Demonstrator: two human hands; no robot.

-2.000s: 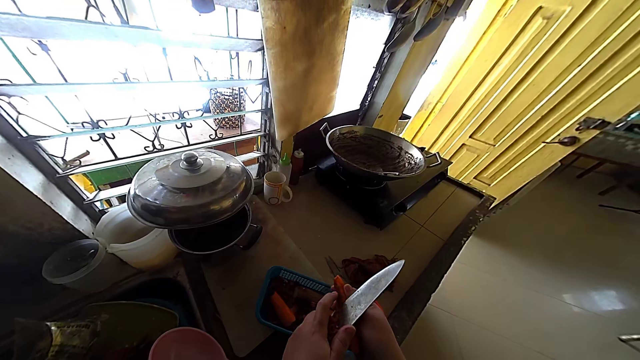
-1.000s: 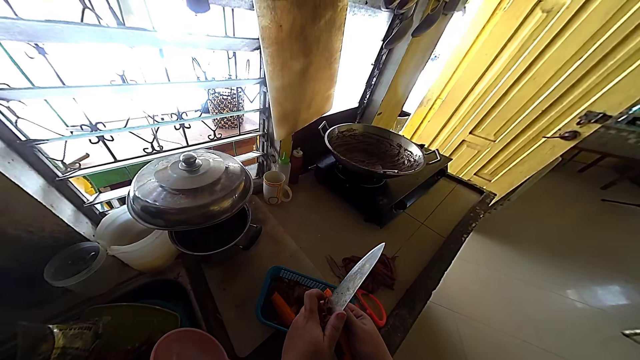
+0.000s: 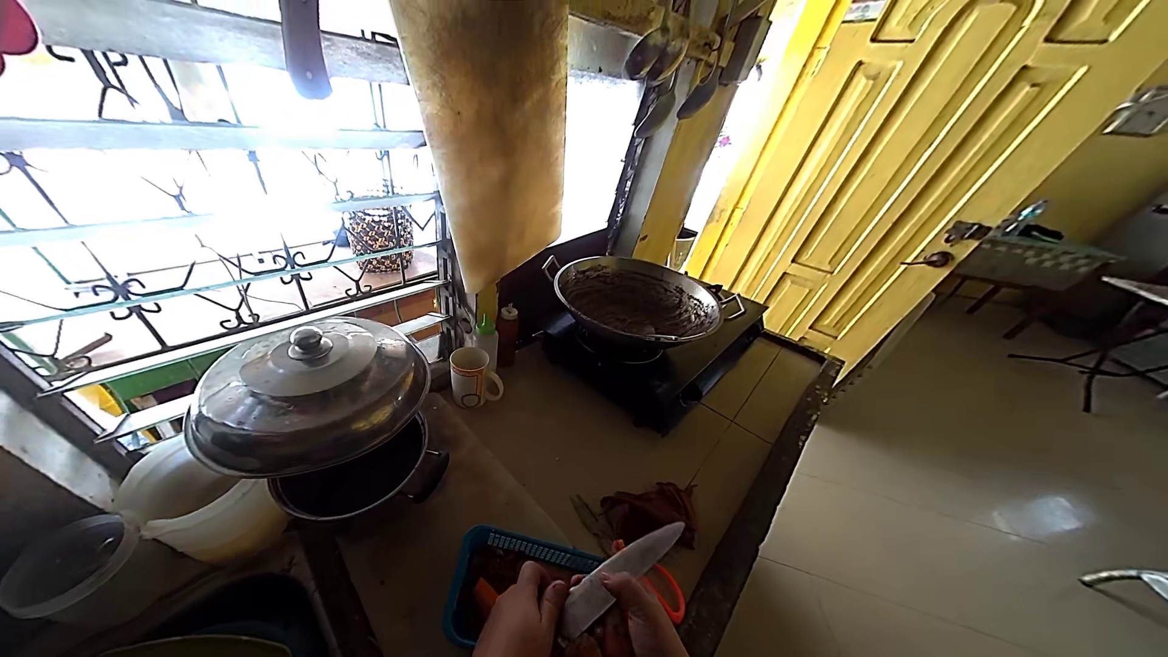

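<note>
A kitchen knife (image 3: 630, 580) points up and to the right, its blade between my two hands. My right hand (image 3: 641, 620) is closed on the knife, with the thumb against the blade. My left hand (image 3: 527, 613) is closed beside the blade on something small that my fingers mostly hide. Under and left of my hands is a blue plastic basket (image 3: 464, 584) with an orange piece, probably carrot, and darker pieces inside. An orange-red loop (image 3: 673, 593), perhaps a scissors handle, shows right of the knife. A dark red crumpled thing (image 3: 652, 511) lies beyond the blade.
A wok (image 3: 634, 306) sits on a black stove (image 3: 666, 392). At left a large metal lid (image 3: 310, 392) rests over a dark pot (image 3: 351, 484). A mug (image 3: 470, 379) and squeeze bottles (image 3: 507, 336) stand near the window. The counter edge (image 3: 771, 493) runs along the right.
The knife has tilted from a steeper angle a second ago to a lower one, pointing more to the right. The orange-red loop, hidden two seconds ago, now shows beside my right hand.
</note>
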